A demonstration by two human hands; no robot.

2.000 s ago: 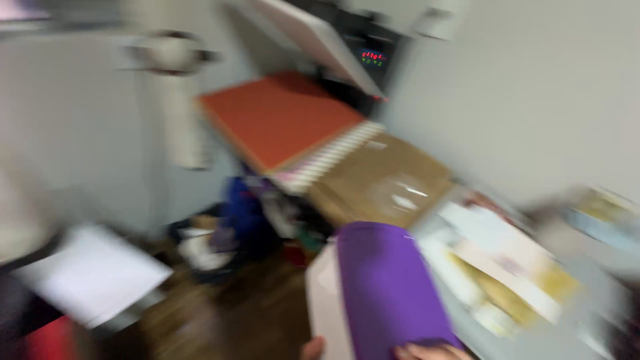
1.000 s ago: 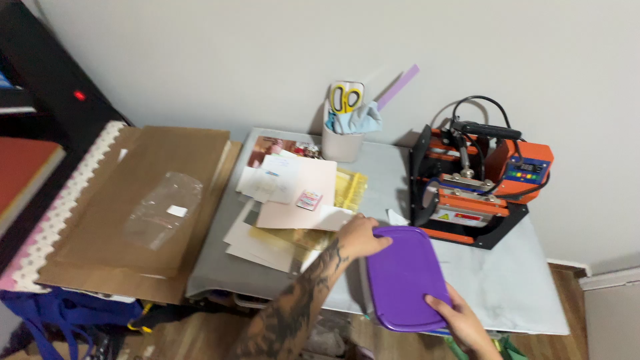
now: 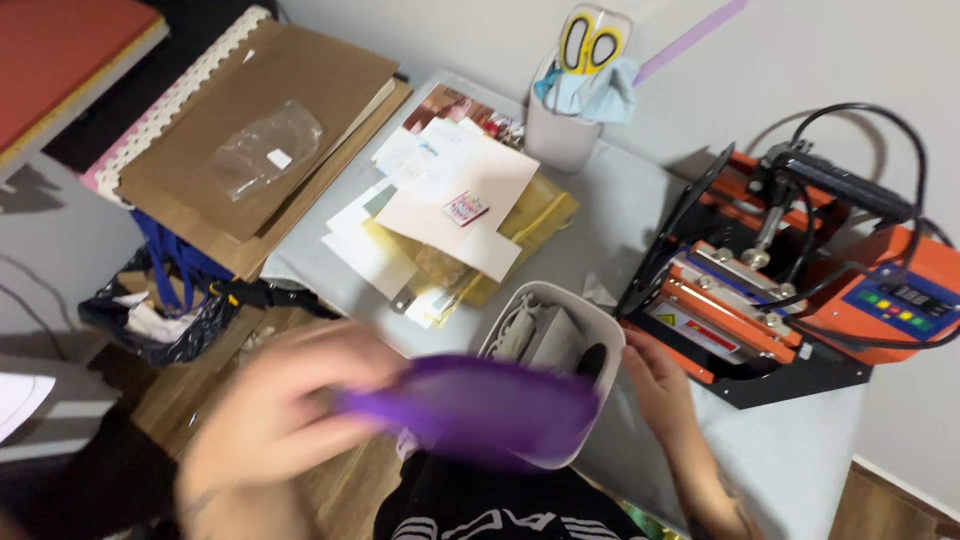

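Note:
My left hand (image 3: 330, 382), blurred, grips one end of a purple plastic lid (image 3: 487, 409), which is tilted over the near part of a white plastic container (image 3: 615, 352). Through the uncovered part show white scroll-shaped pieces (image 3: 517, 330), a grey-white item and something black. The fingers of my right hand (image 3: 652, 367) rest against the container's right rim, beside the orange mug heat press (image 3: 735, 307). Whether the right hand grips the rim is not clear.
Papers (image 3: 457, 195) and a yellow mesh bag (image 3: 547, 210) lie behind the container. A cup (image 3: 562, 135) holds yellow-handled scissors (image 3: 592, 45) and cloth. Brown cardboard (image 3: 262, 82) is at the left, above a black waste bag (image 3: 202, 337). Cables loop over the press.
The purple lid, on the container one second ago, is now off it in my left hand, and the inside shows. My right hand has moved from the lid to the rim.

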